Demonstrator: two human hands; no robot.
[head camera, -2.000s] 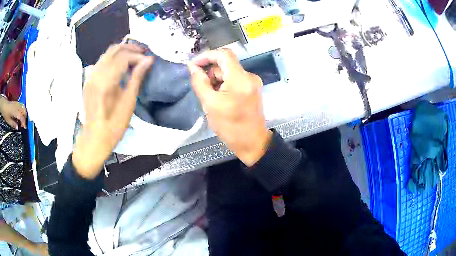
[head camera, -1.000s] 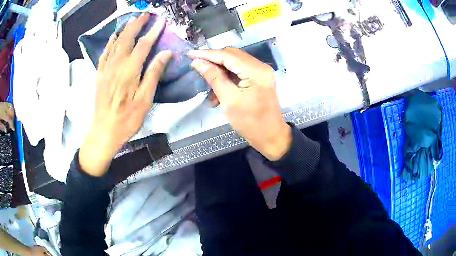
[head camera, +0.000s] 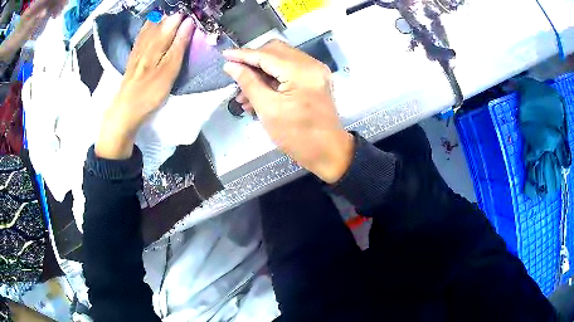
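A dark grey fabric panel (head camera: 200, 70) lies with pale knit cloth (head camera: 182, 116) on the table in front of the overlock machine's needle area (head camera: 204, 17), under purple-white light. My left hand (head camera: 148, 78) presses on the grey fabric, fingers reaching close to the needle area. My right hand (head camera: 292, 104) has thumb and forefinger pinched together at the right edge of the fabric. A dark object, perhaps snips, shows partly under its curled fingers; whether it is held is unclear.
A dark waste slot (head camera: 333, 53) lies behind my right hand. A dark thread clump (head camera: 444, 53) hangs over the table's edge. Teal cloth (head camera: 542, 135) drapes over blue crates (head camera: 535, 233). A pale garment pile (head camera: 217, 264) hangs below the table. A person's arm (head camera: 28, 31) shows at upper left.
My left hand and the grey fabric have moved forward and left toward the needle area. My right hand stays pinched near the fabric's right edge. A person's arm has appeared at upper left.
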